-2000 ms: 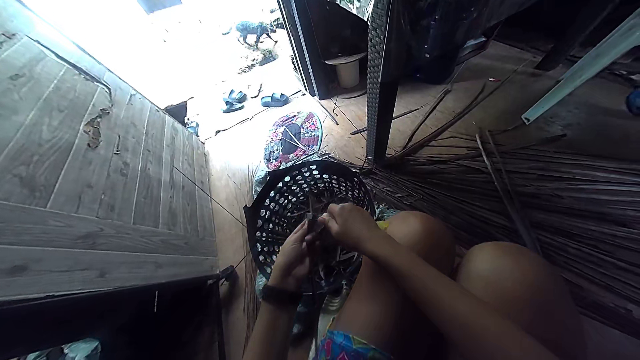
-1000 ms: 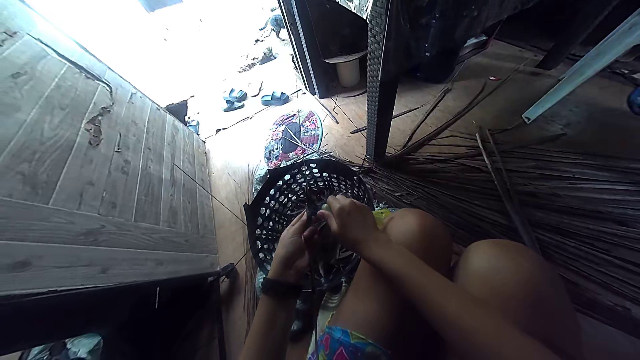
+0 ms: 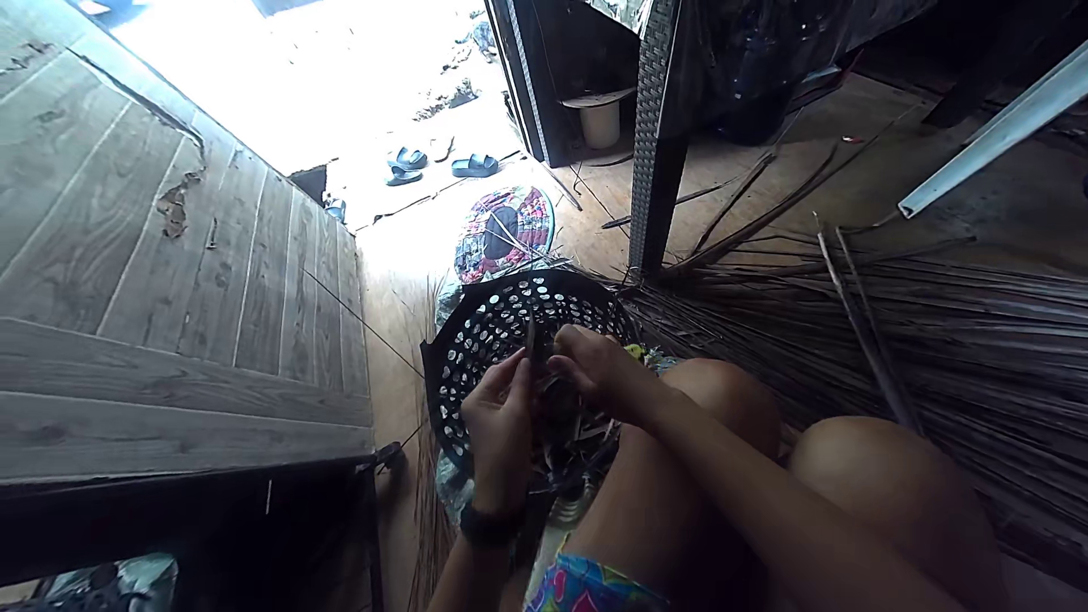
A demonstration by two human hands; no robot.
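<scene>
A black plastic basket with round holes (image 3: 476, 340) stands before my knees, with dry leaf scraps (image 3: 586, 429) inside it. Over the basket, my left hand (image 3: 501, 408), with a dark band at the wrist, pinches a thin dark strip (image 3: 531, 340) that points upward. My right hand (image 3: 595, 370) is just to the right of the strip with its fingers curled; whether it holds anything is hidden. To the right, long dry palm leaves (image 3: 807, 331) spread over the floor.
A round patchwork mat (image 3: 507, 234) lies beyond the basket. Blue slippers (image 3: 474, 166) sit at the bright doorway. On the left is a wood-panelled door (image 3: 187, 280). A woven-pattern post (image 3: 654, 144) stands ahead, and a pale chair leg (image 3: 994, 127) reaches in at right.
My hands were close together around the dark piece; now they are slightly apart, and the strip stands up from my left hand. The animal outside the doorway has gone out of sight.
</scene>
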